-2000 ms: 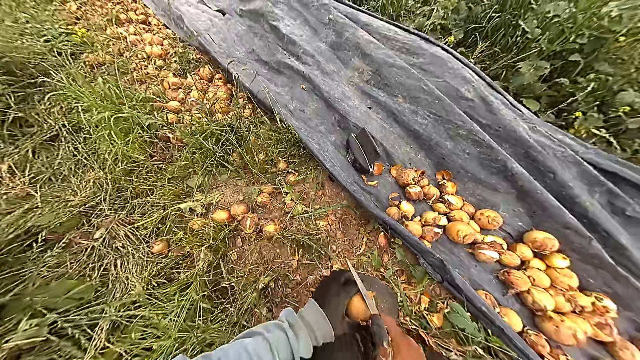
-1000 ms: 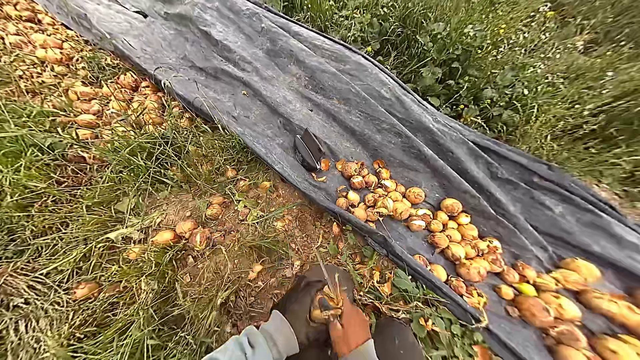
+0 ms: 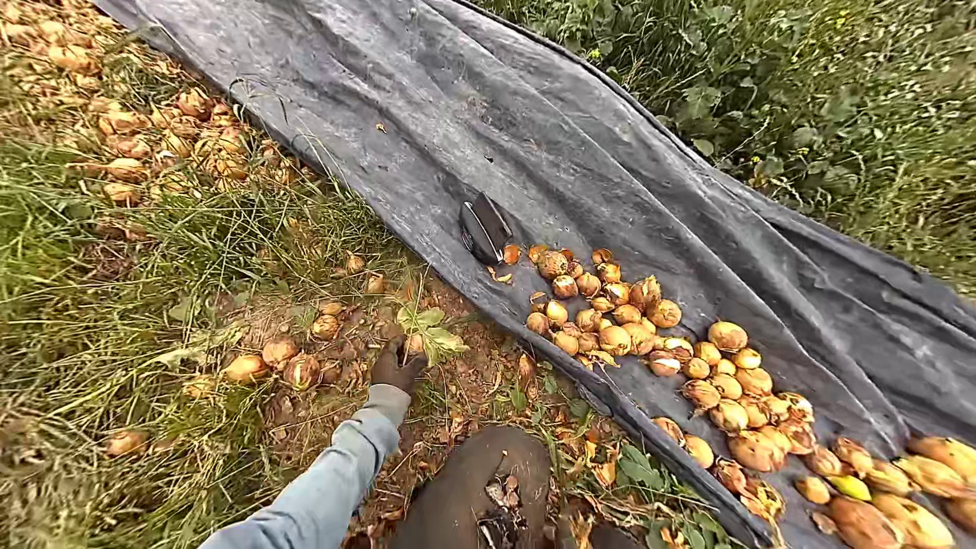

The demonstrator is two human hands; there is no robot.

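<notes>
My left hand (image 3: 398, 367), dark-gloved with a light blue-grey sleeve, reaches out over the soil. Its fingers are around a small onion (image 3: 414, 345), beside a leafy green weed (image 3: 431, 329). Several loose onions (image 3: 280, 351) lie on the ground to its left. My right hand is out of the frame, and so is the knife. On the dark fabric sheet (image 3: 427, 137) rests a long spread of onions (image 3: 614, 339), with larger ones toward the lower right.
A black case-like object (image 3: 486, 227) lies on the sheet by the onions. A dense band of onions (image 3: 183, 141) covers the ground at upper left. Tall grass and weeds (image 3: 762, 99) border the sheet. My knee (image 3: 488, 480) is at the bottom.
Both hands were together over my knee, with an onion and a knife. My left hand has moved out to the ground, and my right hand has left the view.
</notes>
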